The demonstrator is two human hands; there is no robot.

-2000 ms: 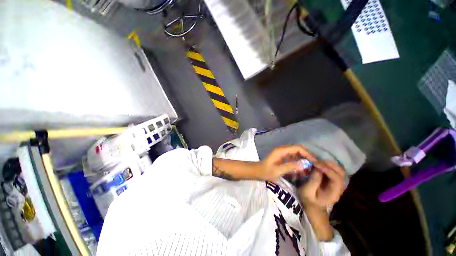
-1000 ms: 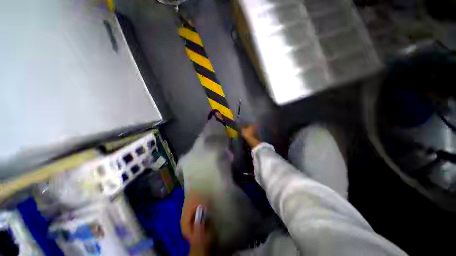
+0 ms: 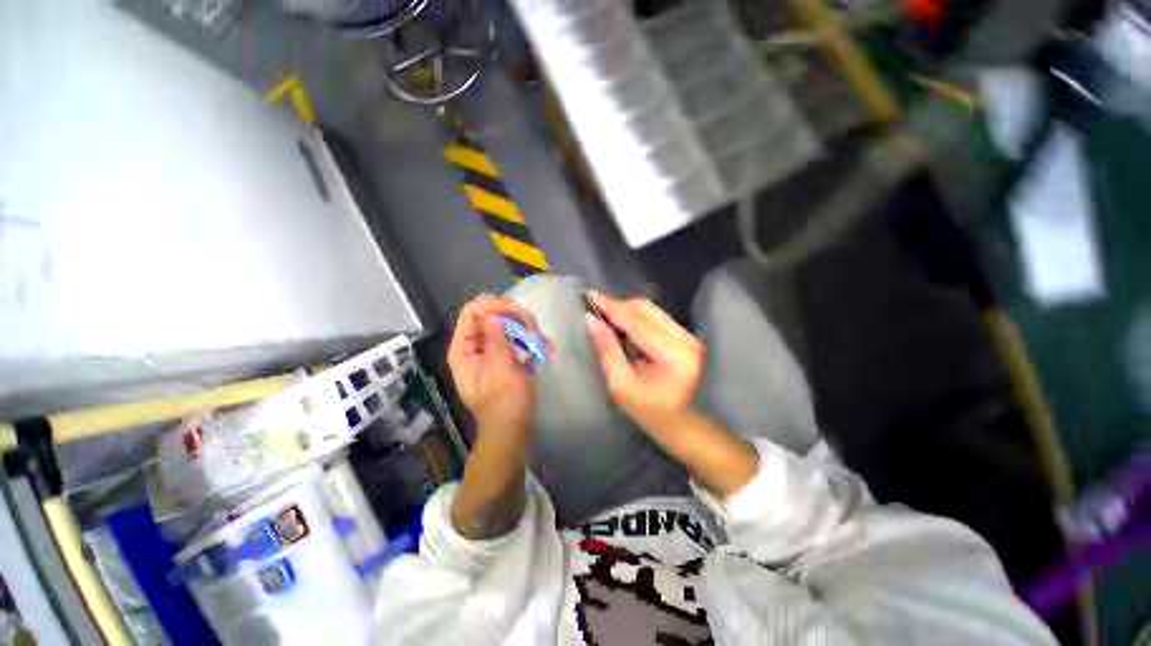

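Note:
My left hand (image 3: 490,366) holds a small blue and white piece (image 3: 521,338), possibly a watch case, between thumb and fingers above my lap. My right hand (image 3: 654,366) is to the right of it and pinches a thin dark tool (image 3: 610,321), which looks like tweezers. The tool's tip points up and left, apart from the blue piece. Most of the tool is hidden by my fingers.
A white perforated basket (image 3: 341,401) and a white tray with blue-strapped watches (image 3: 271,555) are at lower left. A blurred purple strap (image 3: 1096,545) lies on the green bench (image 3: 1123,341) at right. Striped floor tape (image 3: 495,202) lies ahead.
One second ago my right arm was stretched forward toward the floor and my left hand was low. Now both hands are raised together above my lap, and the thin dark tool shows in my right hand.

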